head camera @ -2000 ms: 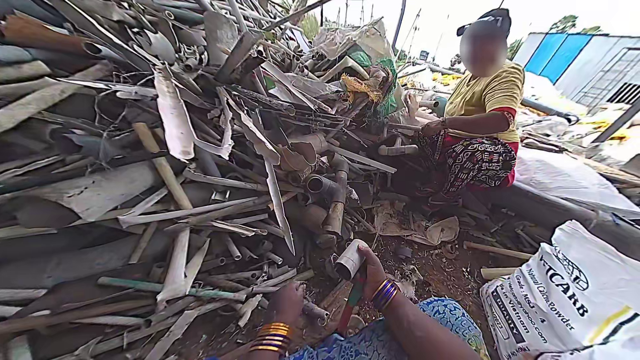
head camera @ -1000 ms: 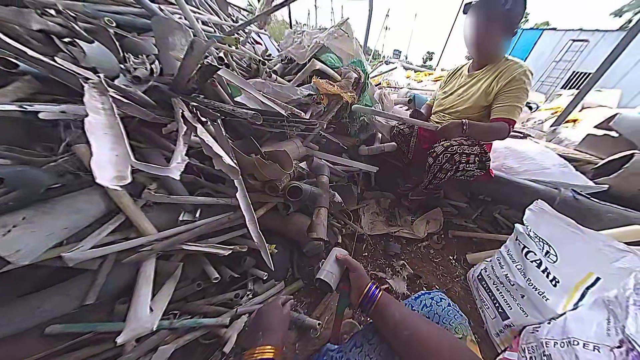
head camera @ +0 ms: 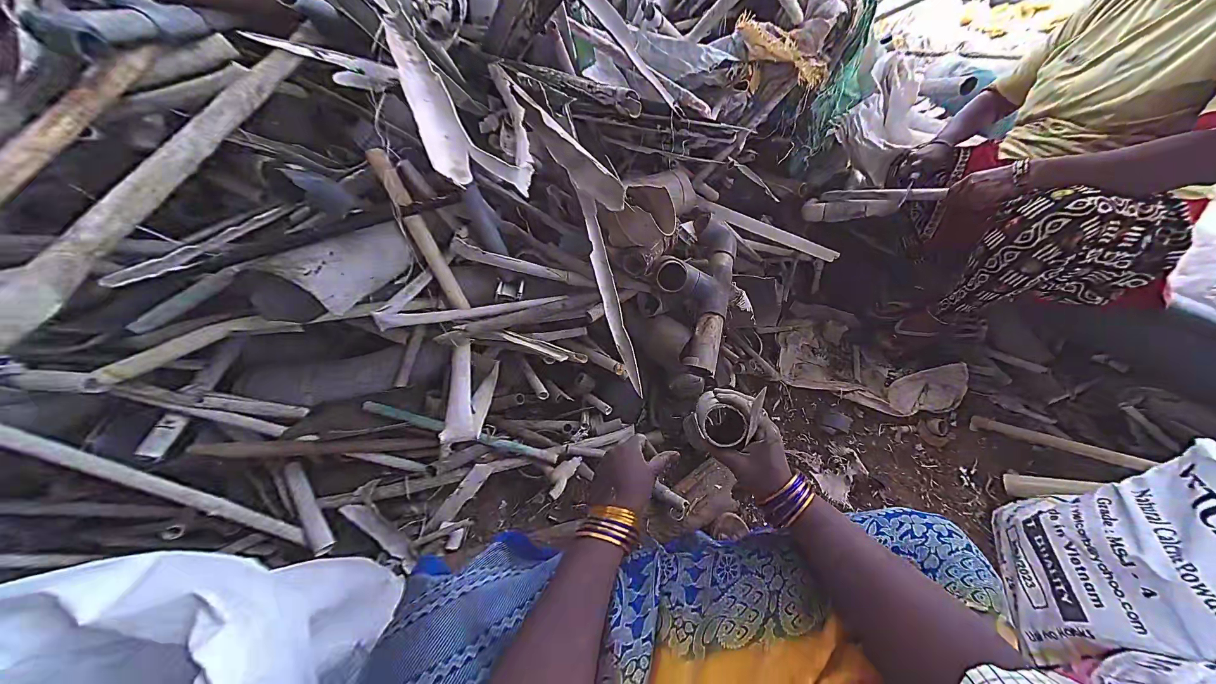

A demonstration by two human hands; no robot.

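Note:
My right hand (head camera: 755,458) grips a short grey plastic pipe piece (head camera: 724,425), its round open end facing me and its rim broken into a jagged flap. Just left of it, low over the scrap pieces, is my left hand (head camera: 627,472), fingers bent; whether it holds anything cannot be told. Beyond the held piece lies a longer pipe with a branched fitting (head camera: 708,294) on the heap. A small grey pipe stub (head camera: 671,498) lies on the ground between my wrists.
A large heap of broken plastic pipes (head camera: 361,275) fills the left and middle. At the upper right a seated person (head camera: 1073,190) holds a pipe strip (head camera: 883,195). A printed white sack (head camera: 1111,560) stands at the lower right, and white sheeting (head camera: 190,617) lies at the lower left.
The view has tilted down. The pipe piece in my right hand has turned so its open end faces me.

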